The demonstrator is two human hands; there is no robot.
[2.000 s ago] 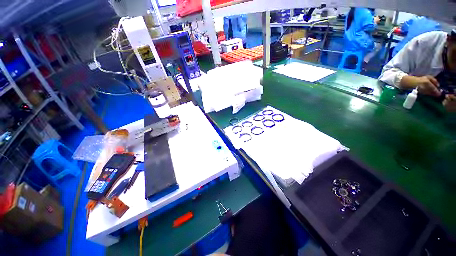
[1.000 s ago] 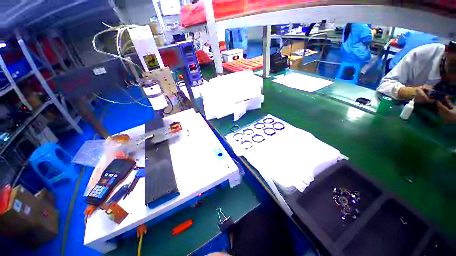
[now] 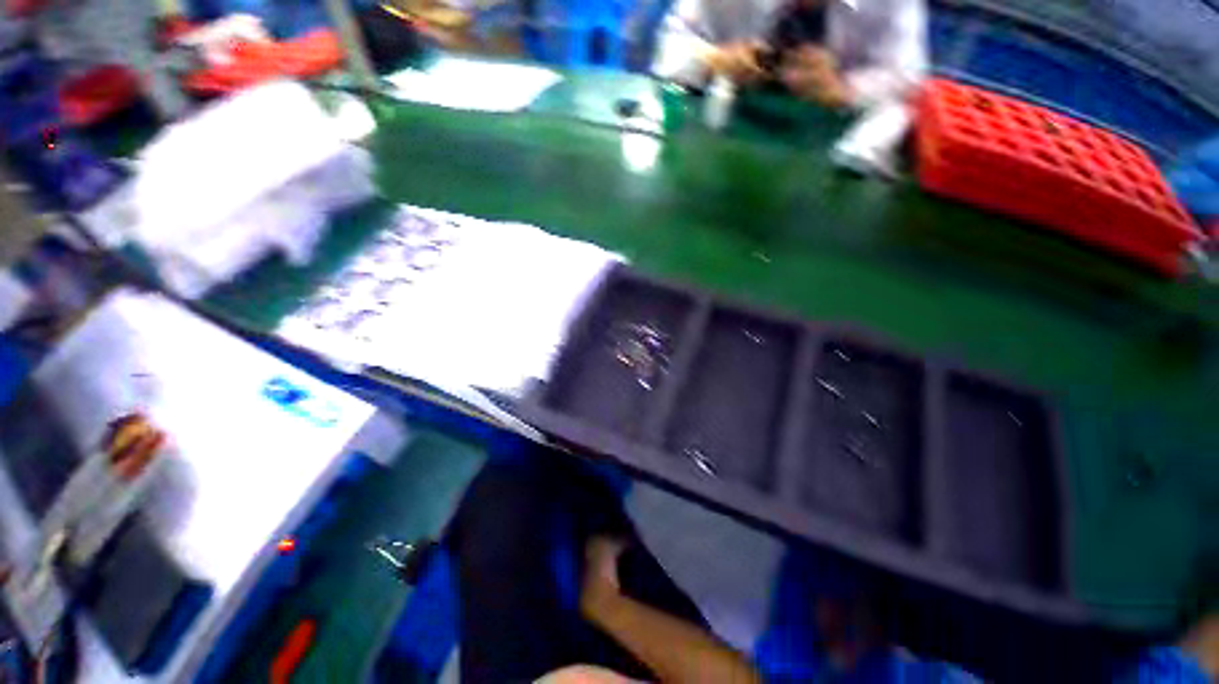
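The view is blurred. A bare forearm from a blue sleeve, which looks like my left, reaches to my left hand low over dark trousers, below the bench edge; its fingers are unclear. Skin at the lower right edge looks like part of my right hand or arm, blurred and cut off. The dark grey foam tray lies on the green bench, with a shiny cluster of small metal parts in its left compartment and a few bits in others. Rows of faint rings lie on the white sheet, left of the tray.
The white machine table is at left, with a black rail end and a blue button strip. A binder clip and orange-red block lie on the lower shelf. Red crates and another person's hands are across the bench.
The view has swung right and down. The table and ring sheet have shifted left, the whole tray has come into view, and the forearm and red crates now show.
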